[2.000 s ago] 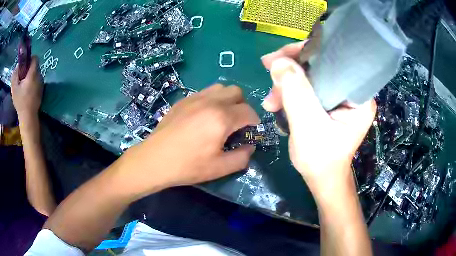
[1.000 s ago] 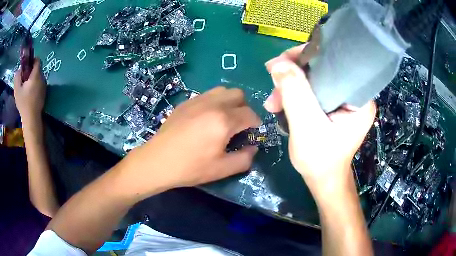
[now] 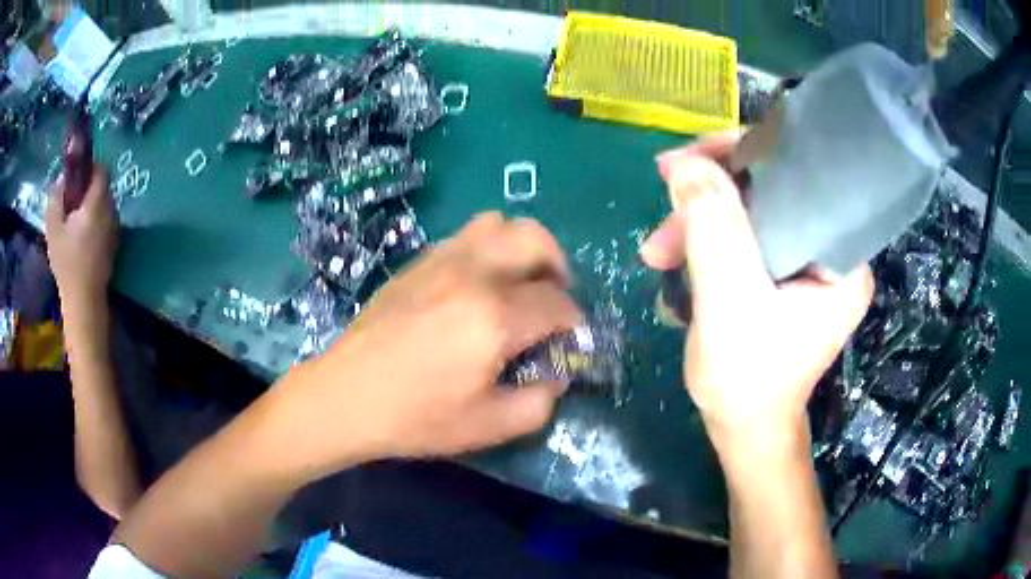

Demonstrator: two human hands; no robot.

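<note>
My left hand (image 3: 452, 339) holds a small dark circuit board (image 3: 577, 353) between thumb and fingers, low over the green mat. The board is blurred and partly hidden by the fingers. My right hand (image 3: 757, 294) is wrapped around a thick grey electric screwdriver (image 3: 842, 164), up and to the right of the board. The driver's tip is hidden or too blurred to tell; it is apart from the board. Tiny silvery screws (image 3: 611, 258) lie scattered on the mat between my hands.
Board piles lie at left (image 3: 351, 147) and right (image 3: 916, 373). A yellow perforated tray (image 3: 650, 74) stands at the back. A thin square frame (image 3: 520, 181) lies mid-table. A shiny transparent patch (image 3: 594, 458) is near the front edge. Another person's hand (image 3: 81, 232) holds a dark red tool at far left.
My right hand and the driver have moved right, away from the board. The board in my left hand has shifted slightly. The whole view has tilted up, showing more of the back rail.
</note>
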